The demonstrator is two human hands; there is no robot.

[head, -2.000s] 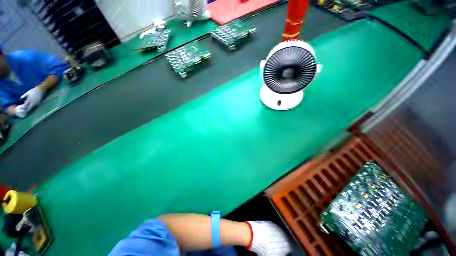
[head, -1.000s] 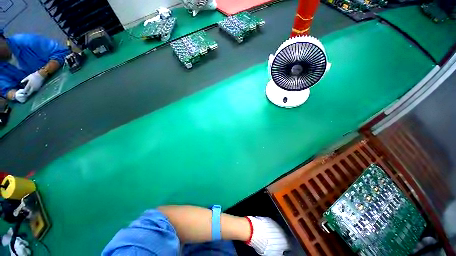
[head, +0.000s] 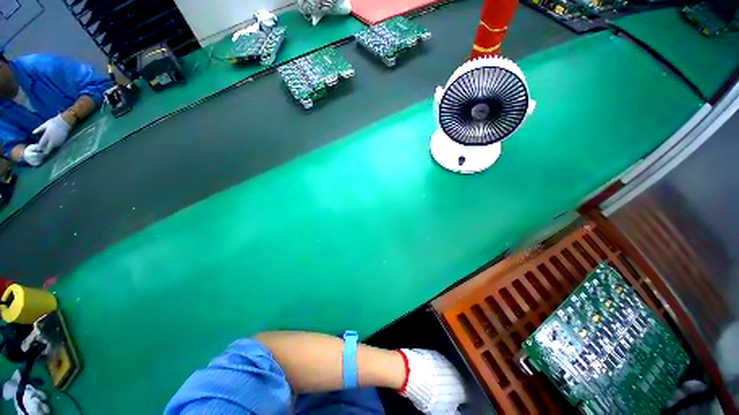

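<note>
A green circuit board lies tilted over the orange-brown slotted grate at the lower right. My left hand, in a white knit glove with a red cuff edge, is at the bottom, left of the grate and apart from the board. Its fingers are hidden or cut off by the lower edge. A light blue strap is on my left wrist. At the board's lower right edge is a small greyish, blurred patch, perhaps part of my right hand; its fingers and anything in it cannot be made out.
A white desk fan stands on the green mat. Two other boards lie on the dark strip. A person in blue works at the far left. A yellow roll is at the left edge. A hazy hood is at the right.
The whole view has shifted slightly since the first frame and is now steadier. My left hand and the board stay in nearly the same places.
</note>
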